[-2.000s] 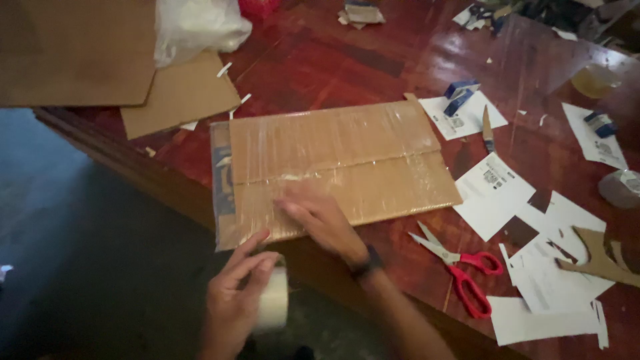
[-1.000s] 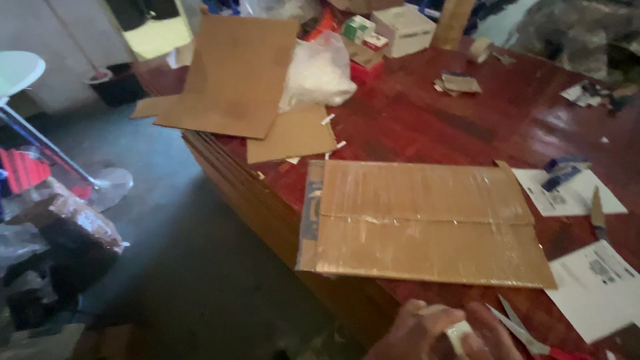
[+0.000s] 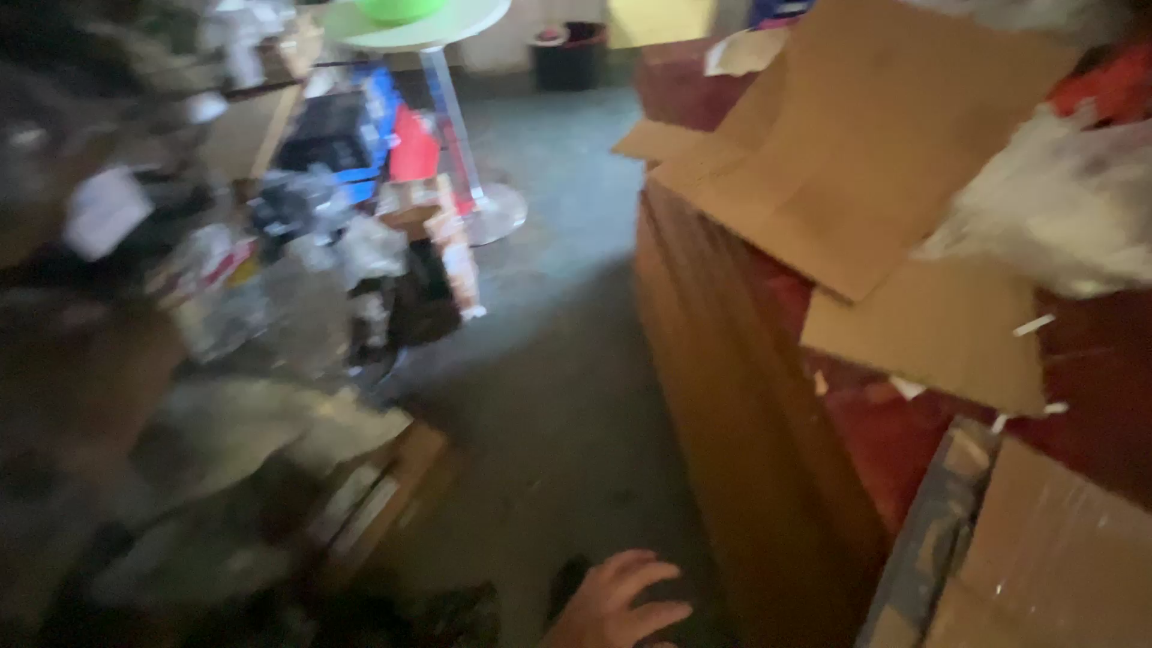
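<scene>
At the bottom centre, my left hand (image 3: 621,601) is over the floor beside the table, fingers spread and curved to the right. Nothing shows between its fingers; its lower part is cut off by the frame. My right hand is out of view. Right of my left hand, past the table's wooden side, lies the tape-covered flat cardboard package (image 3: 1057,549), partly in view, with a grey-blue strip along its left edge. Further back, brown cardboard sheets (image 3: 864,135) overlap on the red tabletop, near a whitish plastic bag (image 3: 1071,202).
The table's wooden side (image 3: 720,432) runs along a strip of dark floor (image 3: 558,378). On the left are blurred plastic-wrapped items (image 3: 306,288) and a cardboard box (image 3: 387,495). A round pedestal table (image 3: 423,27) and a black bin (image 3: 569,56) stand at the back.
The view has swung far to the left. Two seconds ago my left hand held a roll of tape and my right hand lay on the package; now only my left hand shows, without the roll.
</scene>
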